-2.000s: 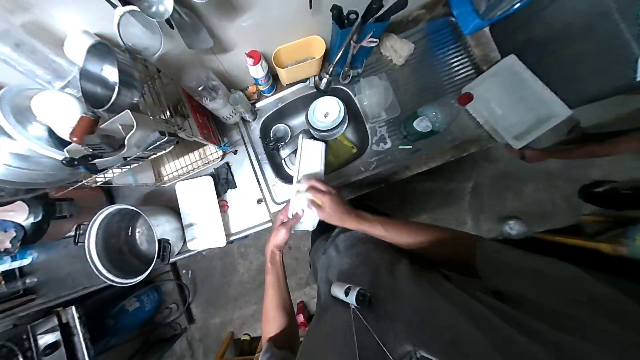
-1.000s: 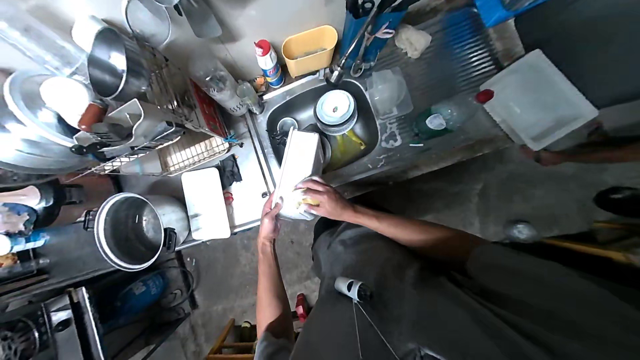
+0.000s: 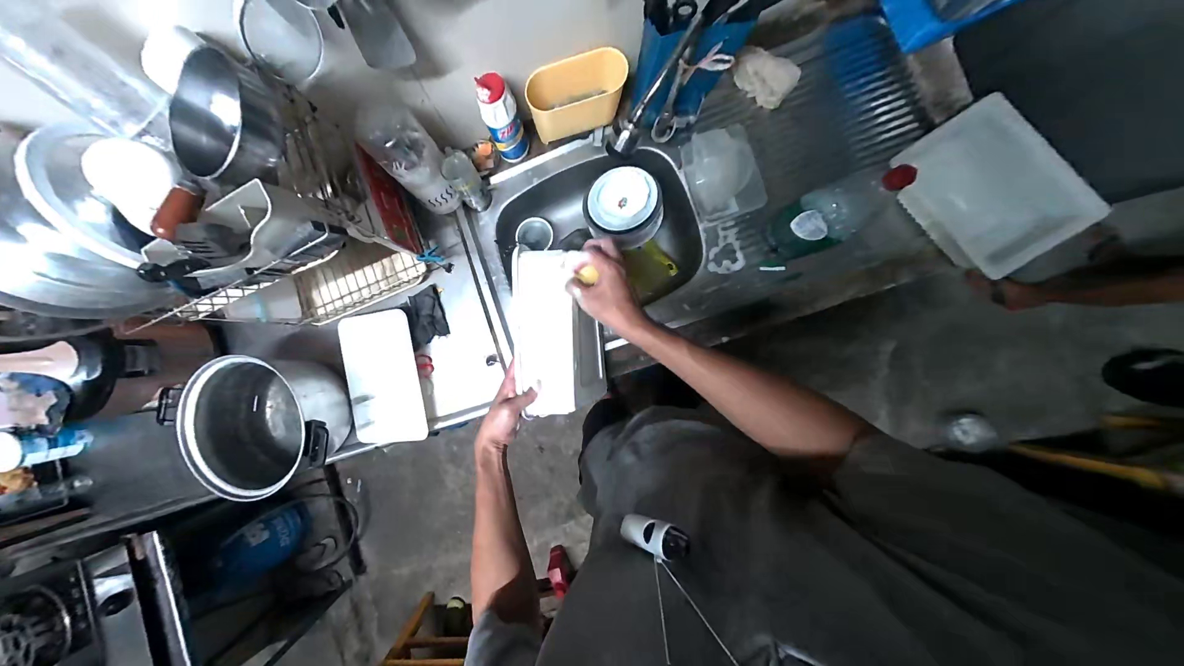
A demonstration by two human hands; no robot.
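Note:
My left hand [image 3: 504, 412] grips the near end of a white rectangular container [image 3: 546, 333] over the front edge of the metal sink [image 3: 675, 268]. Against its far right side my right hand [image 3: 606, 287] presses a yellow sponge [image 3: 587, 274], mostly hidden by the fingers. A stack of bowls with a white one on top [image 3: 624, 199], a metal cup [image 3: 534, 235] and a yellow-green item [image 3: 652, 268] lie in the sink. On the counter to the left rests a white lid or tray [image 3: 382, 375].
Behind the sink stand a yellow holder [image 3: 575, 97] and a red-capped bottle [image 3: 502, 116]. A large pot [image 3: 242, 427] and a dish rack [image 3: 361, 282] are at left. On the right lies a green plastic bottle [image 3: 819, 222]; another person's hand [image 3: 1004, 291] holds a white tray [image 3: 1004, 185].
My right hand has moved from the near end of the white container up to its far end. The container's broad white face now shows more fully.

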